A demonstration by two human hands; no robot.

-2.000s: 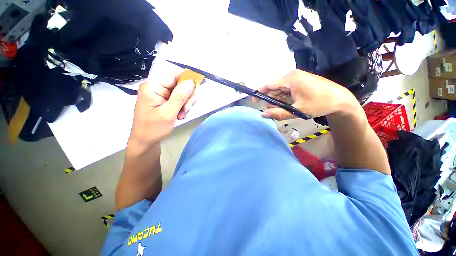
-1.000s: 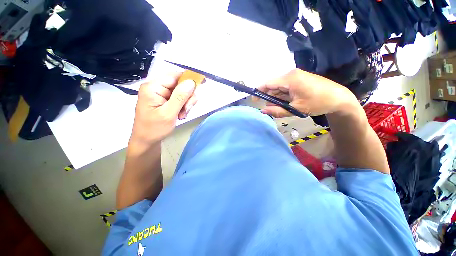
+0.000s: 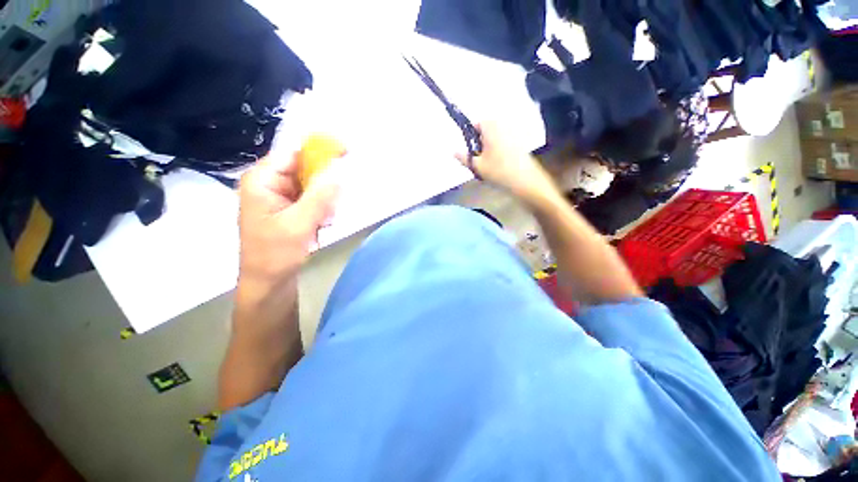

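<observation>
My left hand (image 3: 282, 212) holds a small yellow-tan card piece (image 3: 320, 158) between thumb and fingers, above the near edge of the white table (image 3: 179, 249). The hand and card are slightly blurred. My right hand (image 3: 499, 160) is on the handles of the dark scissors (image 3: 444, 100), over the right part of the table. The blades point away and to the left, nearly closed, apart from the card. The fingers around the handles are partly hidden.
Dark fabric pieces (image 3: 179, 75) are heaped at the left of the table. More dark fabric (image 3: 602, 85) lies at the back right. A red crate (image 3: 691, 235) stands right, with dark cloth (image 3: 776, 311) nearer me. Cardboard boxes (image 3: 828, 136) and a round pale stool (image 3: 767, 99) are far right.
My right hand has moved away and left with the scissors, which have turned to point more forward, off the card. My left hand has shifted slightly left with the card, which is turned more upright.
</observation>
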